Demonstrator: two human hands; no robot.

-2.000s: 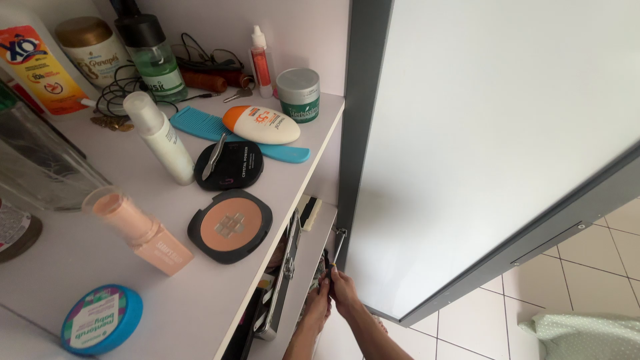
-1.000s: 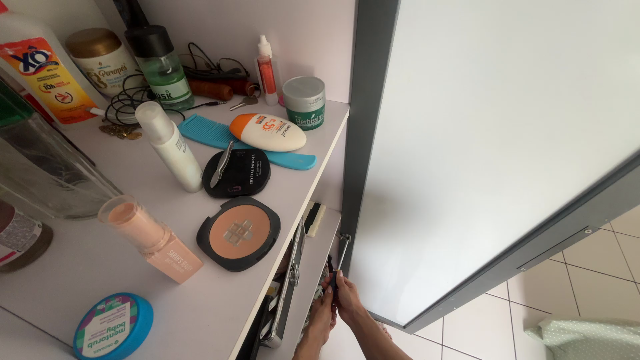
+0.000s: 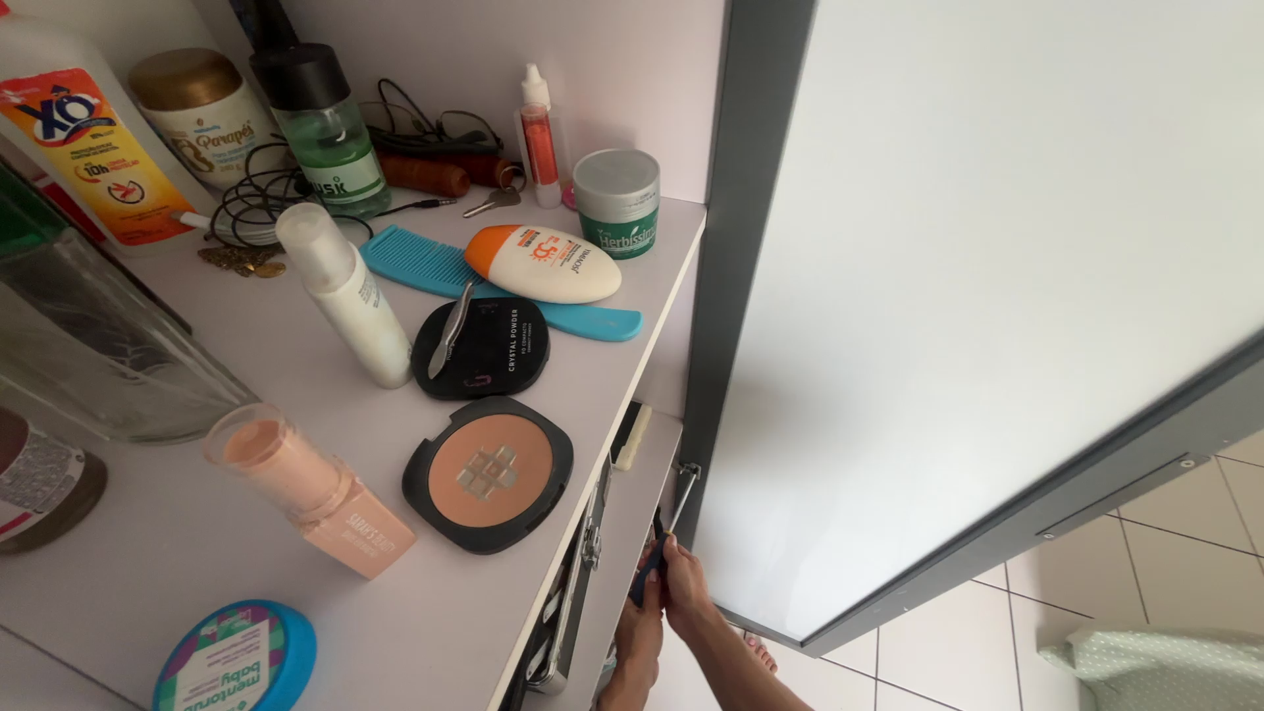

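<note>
Both of my hands are together low beside the shelves. A screwdriver (image 3: 649,571) with a dark blue handle is held between them, its metal shaft pointing up to a metal hinge (image 3: 689,472) on the grey door frame. My left hand (image 3: 637,632) grips the handle's lower part. My right hand (image 3: 685,583) closes around its upper end, near the shaft. Whether the tip sits in a screw is too small to tell. The white door panel (image 3: 948,296) with its grey frame stands open at the right.
The upper shelf (image 3: 474,632) holds an open compact powder (image 3: 491,474), a blue comb (image 3: 592,322), a sunscreen bottle (image 3: 543,264), a Herbissimo jar (image 3: 616,207) and several bottles near its edge. A metal-edged case (image 3: 583,602) lies below. Floor tiles and a green dotted cloth (image 3: 1175,667) are at the lower right.
My hands stay low by the door frame with the screwdriver, with only small shifts. The items on the shelf have not moved.
</note>
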